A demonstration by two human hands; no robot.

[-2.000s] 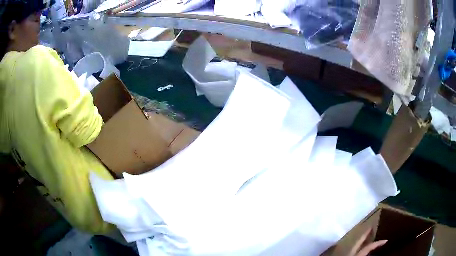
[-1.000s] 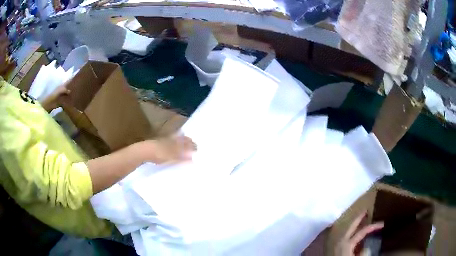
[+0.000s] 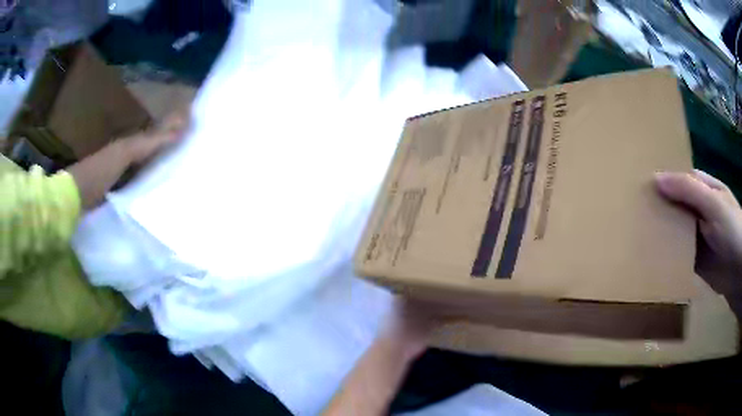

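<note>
A brown cardboard box [image 3: 602,203] is held tilted at the right, its printed face with two dark bands turned up. Its near lower side shows a shadowed, recessed part; I cannot see inside it. My left hand [image 3: 407,325] is blurred and supports the box at its lower left corner, the fingers hidden by the box. My right hand [image 3: 708,207] grips the right edge, with a finger or thumb on the printed face. A large heap of white foam sheets [image 3: 252,171] lies left of the box and partly behind it.
A person in a yellow sleeve [image 3: 37,252] stands at the left, a hand [image 3: 134,154] at the foam's left edge. Another open brown box [image 3: 93,106] is behind that arm. A dark green surface and a brown wrapped post [image 3: 549,41] are at the back.
My left hand has come into view. The right-hand box is now lifted and turned, held between both hands. The view has shifted, and the person's hand is now at the foam's left edge.
</note>
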